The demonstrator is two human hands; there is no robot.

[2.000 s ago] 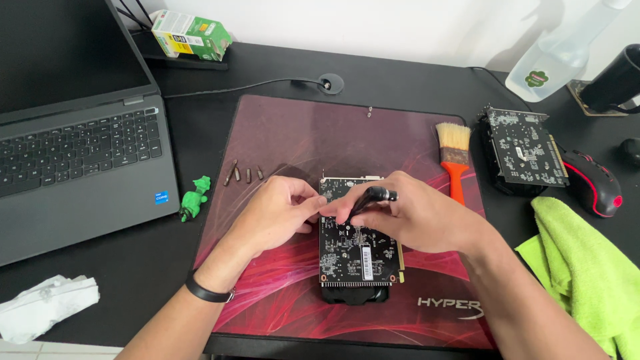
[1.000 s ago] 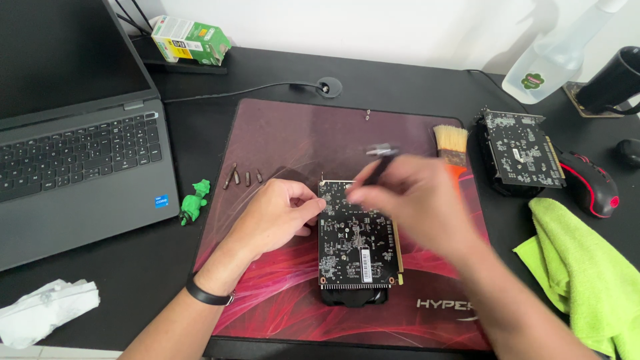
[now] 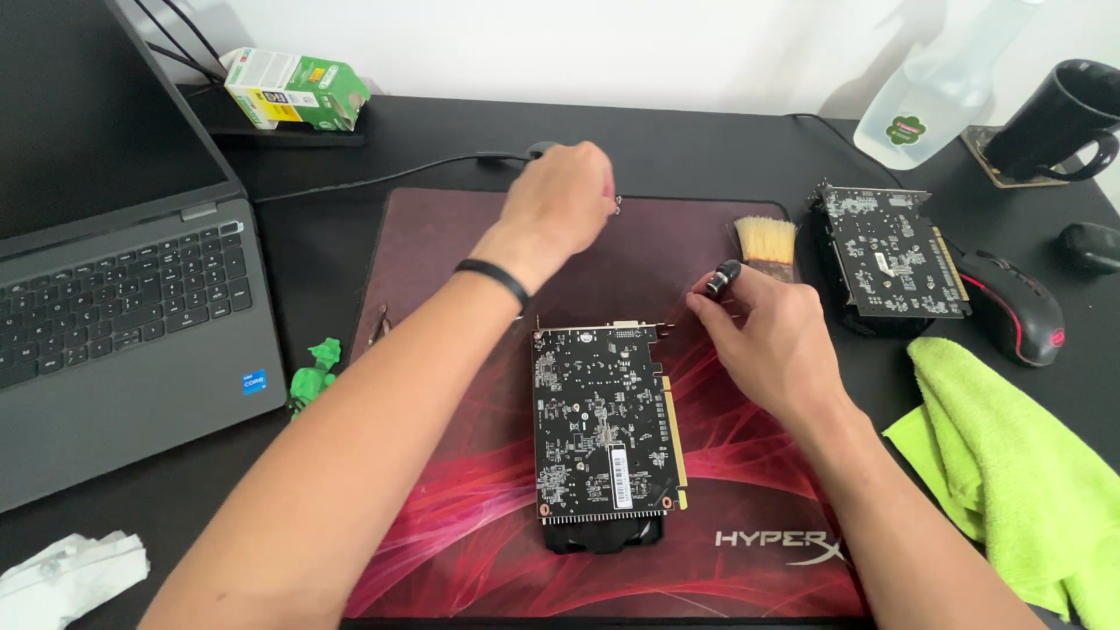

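Note:
A graphics card (image 3: 604, 420) lies on the red and black HyperX mouse pad (image 3: 472, 560), its circuit board face up and its black cooler underneath. My left hand (image 3: 560, 197) is above the pad's back edge, with its fingertips beside small metal screws (image 3: 618, 205); whether it pinches any of them cannot be told. To the right of the card's bracket, my right hand (image 3: 770, 337) holds a black screwdriver (image 3: 723, 279), its end pointing up and back. A brush (image 3: 766, 245) with pale bristles lies just behind that hand. Partly behind my left forearm are metal screwdriver bits (image 3: 379, 325).
At the left stand a laptop (image 3: 131, 324) and a green figurine (image 3: 312, 376), with crumpled tissue (image 3: 74, 582) in front. On the right are a second graphics card (image 3: 897, 254), a mouse (image 3: 1011, 306), a green cloth (image 3: 1006, 472), a spray bottle (image 3: 927, 96) and a mug (image 3: 1054, 122).
My left hand has moved from the card to the back edge of the pad. My right hand, with the screwdriver, has lifted off the card and moved to its right.

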